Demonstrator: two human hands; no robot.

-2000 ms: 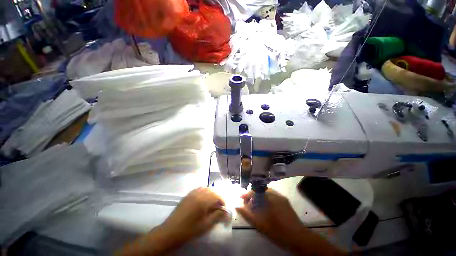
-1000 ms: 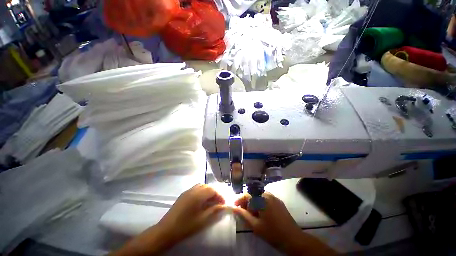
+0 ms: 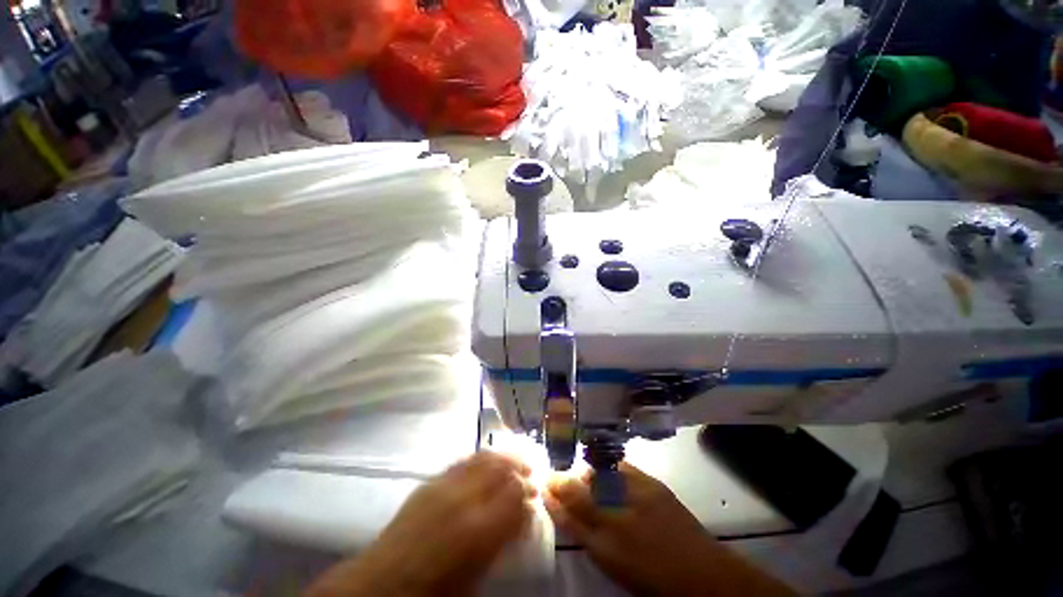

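A white fabric piece [image 3: 522, 566] lies under my hands at the front of the white sewing machine [image 3: 699, 280]. My left hand [image 3: 460, 513] is on the fabric just left of the needle area, fingers bent at its edge. My right hand [image 3: 624, 519] is right of the needle area, its fingertips close to my left ones and partly hidden behind the machine's thread parts. The needle area [image 3: 546, 457] is washed out by bright light, so the needle and fingertips there are not clear.
A tall stack of white pieces [image 3: 338, 280] stands left of the machine head, with a flatter bundle [image 3: 93, 455] at far left. A phone [image 3: 779, 472] and a small black object [image 3: 870, 532] lie right. Orange-red bags [image 3: 455, 70] and thread cones [image 3: 903, 88] are behind.
Both hands stay near the needle; my left hand has turned flatter over the fabric. The camera view has shifted slightly, and the machine appears a little larger.
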